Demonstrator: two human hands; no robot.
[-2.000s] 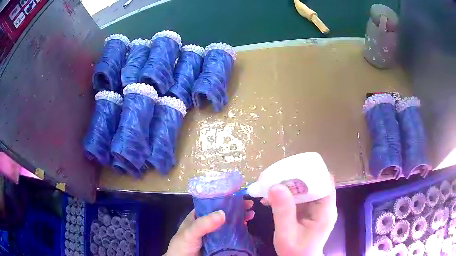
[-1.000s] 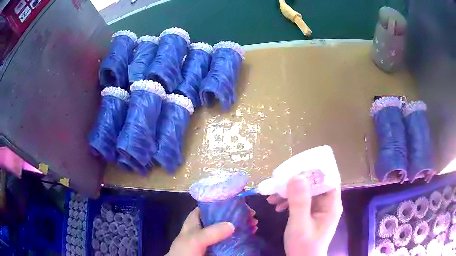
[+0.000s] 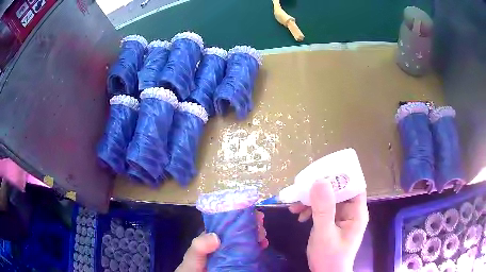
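My left hand (image 3: pixel 201 251) holds a blue tube piece (image 3: pixel 232 239) upright at the bench's front edge, thumb on its near left side and fingertips showing at its right. Its white bumpy rim (image 3: pixel 227 200) is at the top. My right hand (image 3: pixel 335 228) is closed around a white glue bottle (image 3: pixel 333 172) with a pink-red label, tilted so its blue nozzle (image 3: pixel 268 201) points left. The nozzle tip is at the right side of the rim, just under it; whether it touches is unclear. The lower end of the tube is cut off by the picture's edge.
Several blue pieces (image 3: pixel 154 138) lie at the bench's left and two (image 3: pixel 417 149) at the right. A speckled cup (image 3: pixel 415 45) stands right rear. A yellow-orange piece (image 3: pixel 288 22) is on the green belt (image 3: pixel 224 26). Crates (image 3: pixel 447 234) sit below. A grey panel (image 3: pixel 53 101) borders the left.
The bottle has moved slightly right from its earliest position. The tube in my left hand has turned and its rim now sits more level. The yellow-orange piece has moved left along the belt.
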